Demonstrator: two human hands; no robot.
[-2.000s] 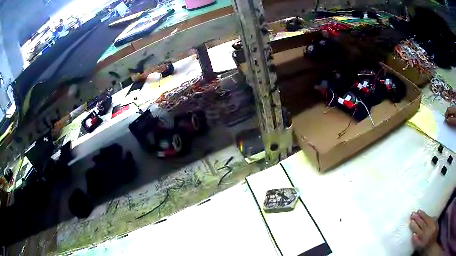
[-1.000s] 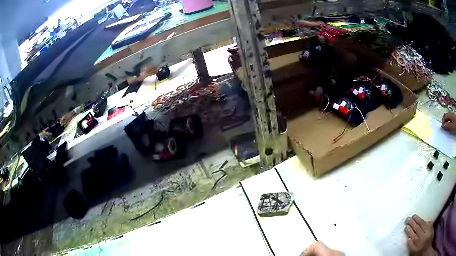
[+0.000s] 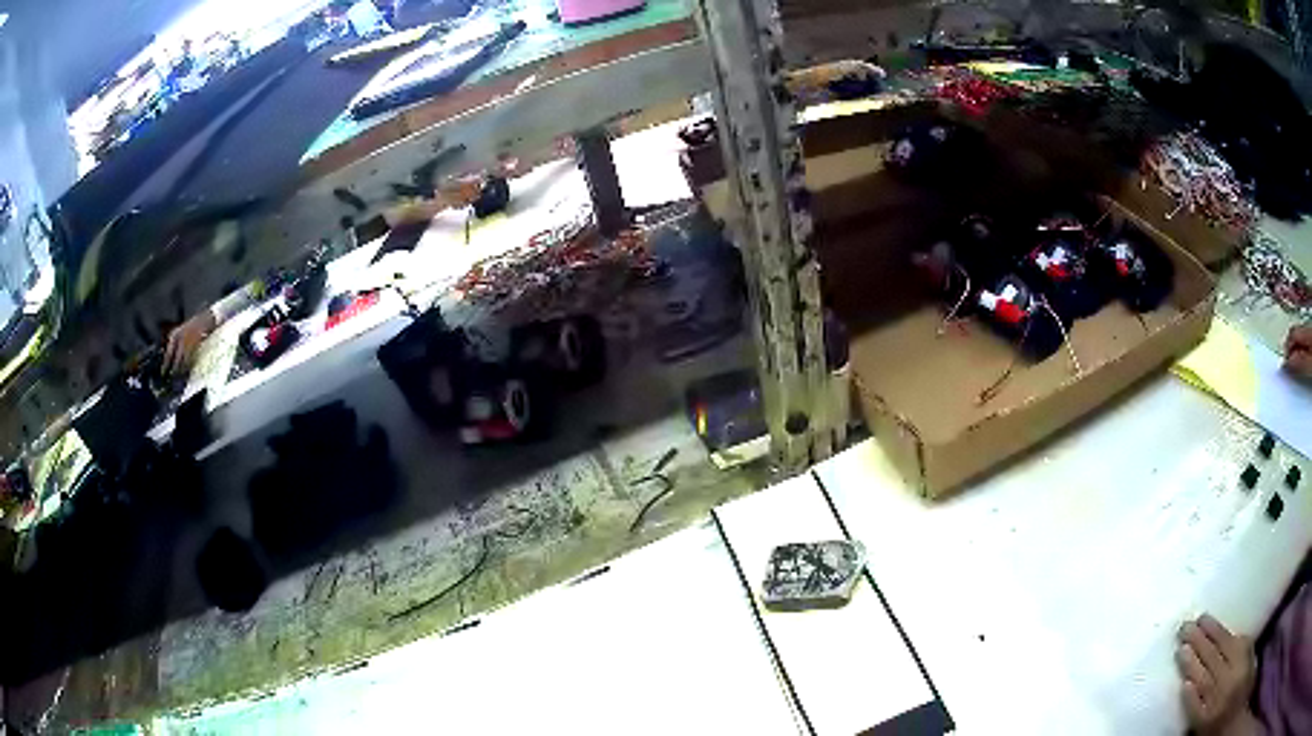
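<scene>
Neither of my hands is in the picture. A palm-size grey speckled block (image 3: 813, 574) lies flat on the white bench (image 3: 604, 654) between two dark lines, nearest in front of me. Behind it to the right, an open brown cardboard tray (image 3: 1029, 417) stands beside the metal post. It holds several black units with red and white patches and thin trailing wires, one of them at the front (image 3: 1012, 311).
A worn slotted metal post (image 3: 784, 273) rises mid-view. Wheeled chassis (image 3: 497, 407) and dark housings (image 3: 320, 475) sit at left. Small black parts (image 3: 1275, 506) and a yellow sheet (image 3: 1220, 365) lie at right. A neighbour's hand (image 3: 1219, 669) rests at lower right; another hand (image 3: 187, 342) shows far left.
A hand seen at the bottom edge one second ago is gone from the picture. The view has shifted slightly. The block still lies between the dark lines.
</scene>
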